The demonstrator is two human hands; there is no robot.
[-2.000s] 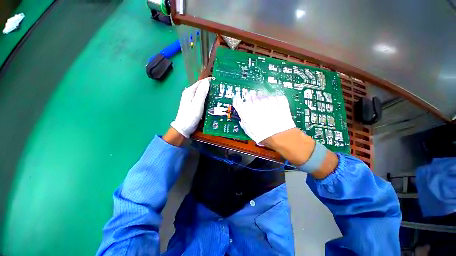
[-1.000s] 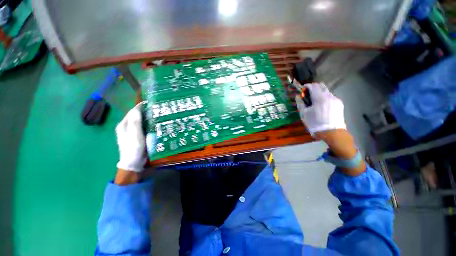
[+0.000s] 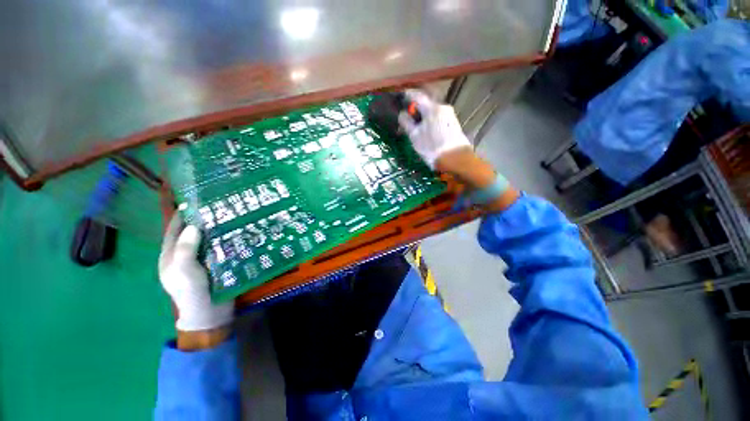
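Note:
A large green printed circuit board (image 3: 304,185) lies on the orange-brown slotted grate (image 3: 354,251), solder side up and slightly turned. My left hand (image 3: 191,271), in a white glove, holds the board's left edge, with the thumb over its lower left part. My right hand (image 3: 440,131), gloved and blurred, is at the board's upper right corner. It holds the flush cutters (image 3: 414,113), of which an orange-red part shows. The cutter jaws are too blurred to make out. A blue-grey wrist strap (image 3: 493,191) is on my right wrist.
A greyish clear shield (image 3: 271,57) with a red-brown edge hangs over the grate's far side. A black block (image 3: 94,241) with a blue handle (image 3: 105,187) lies on the green bench at left. A person in blue (image 3: 650,107) and a metal-framed rack (image 3: 658,234) are at right.
My right hand has gone from over the board to its right side, cutters in hand, and is now at its upper right corner. My left hand stays at the left edge. The view has turned.

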